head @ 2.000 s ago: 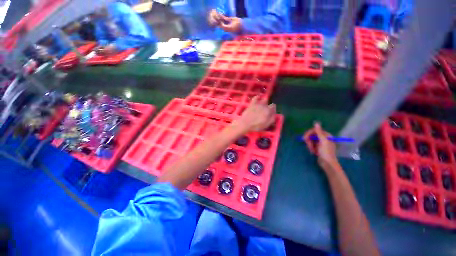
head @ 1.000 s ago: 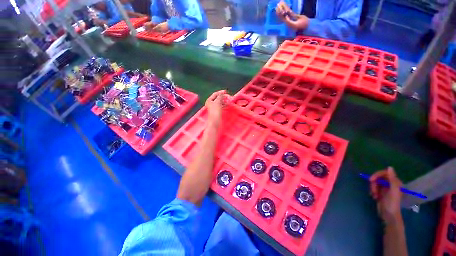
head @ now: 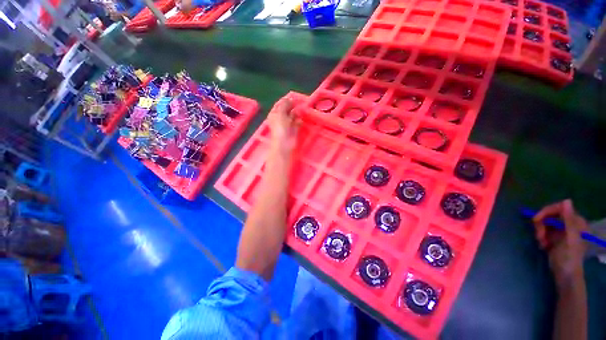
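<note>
A red compartment tray (head: 319,189) lies before me, with several round black units with pale centres (head: 372,271) in its right part and bare pockets at its left. Another red tray (head: 399,99) overlaps its far edge, with dark rings in its pockets. My left hand (head: 284,119) is at the far left part of the near tray, blurred; whether it holds anything is hidden. My right hand (head: 563,229) holds a blue pen (head: 593,239) at the right edge.
Red trays heaped with multicoloured wired parts (head: 169,123) stand at the left. A loaded red tray (head: 541,36) is at the far right. A small blue bin (head: 320,13) and other red trays (head: 196,16) are across the green bench (head: 266,60). Blue floor shows left.
My left hand has moved from the overlapping tray's near part to the near tray's far left part. The view has shifted, placing my right hand further right, still with the pen.
</note>
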